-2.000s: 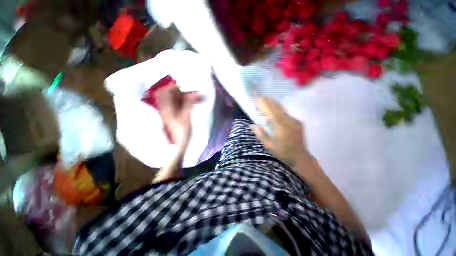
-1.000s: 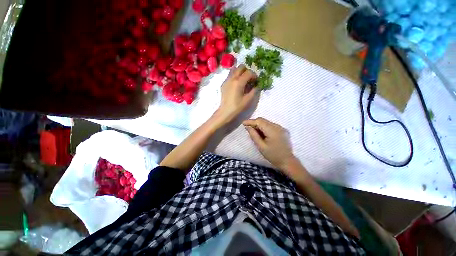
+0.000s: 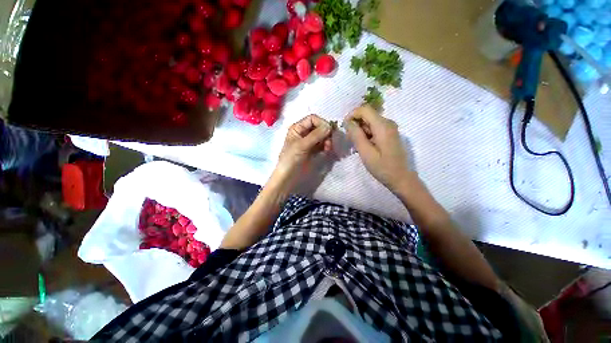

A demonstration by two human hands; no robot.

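Observation:
My left hand (image 3: 306,141) is over the white cloth and pinches a tiny green leaf cap (image 3: 333,125) at its fingertips. My right hand (image 3: 379,144) is just to its right, thumb and forefinger closed together; whether it holds anything is hidden. The two hands' fingertips nearly meet. A heap of red artificial strawberries (image 3: 277,86) lies beyond my left hand. Piles of green leaf caps (image 3: 380,65) lie beyond my right hand.
A dark supply box (image 3: 60,74) of red fruits stands at the upper left. A white plastic bag (image 3: 124,194) with red fruits hangs below the table edge. A blue glue gun (image 3: 528,74) with looping cord rests on cardboard (image 3: 435,33) near blue balls (image 3: 589,33).
My left hand has come back from the leaf cap pile to my right hand, now with a leaf cap at its fingertips. My right hand has moved slightly up and right.

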